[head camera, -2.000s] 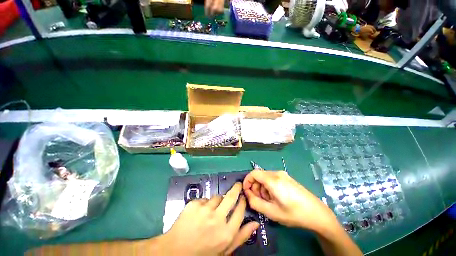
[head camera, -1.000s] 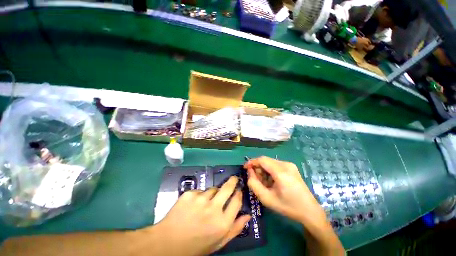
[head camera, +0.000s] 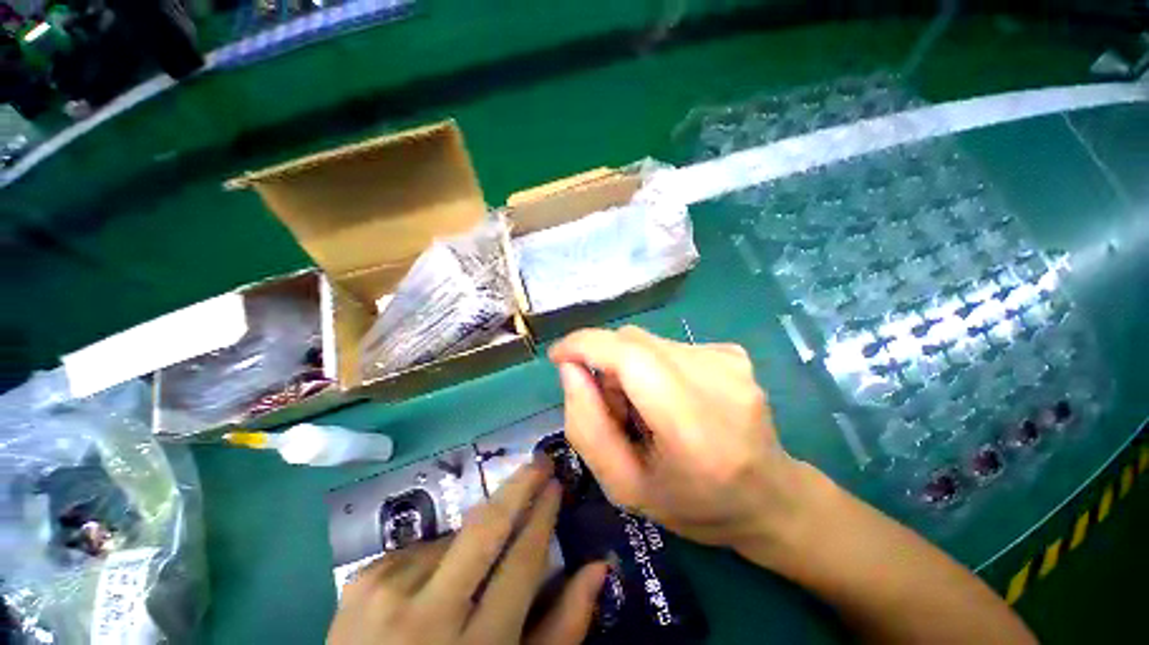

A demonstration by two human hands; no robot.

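Two flat black jig blocks (head camera: 649, 567) with white printed text and oval recesses lie side by side at the bottom centre. A dark housing sits in the left block's recess (head camera: 407, 518). My left hand (head camera: 466, 573) lies over the blocks, fingertips at an upper recess of the right block; its palm is cut off by the lower edge. My right hand (head camera: 674, 435) is just above and right of it, thumb and index finger close together. Something dark shows between its fingers, too unclear to name. The white glue bottle (head camera: 330, 445) lies tilted, yellow tip pointing left.
Behind stand a left carton with a white flap (head camera: 158, 347), a middle carton with a raised brown lid (head camera: 378, 202) and a right carton (head camera: 592, 315). A clear blister tray (head camera: 932, 315) lies right, dark parts in its near row. A crumpled clear bag (head camera: 164, 485) is far left.
The view has turned and moved closer, so the cartons and bag appear further left and tilted. My left hand stays on the jig; my right hand remains beside it, fingertips slightly above the jig's top edge.
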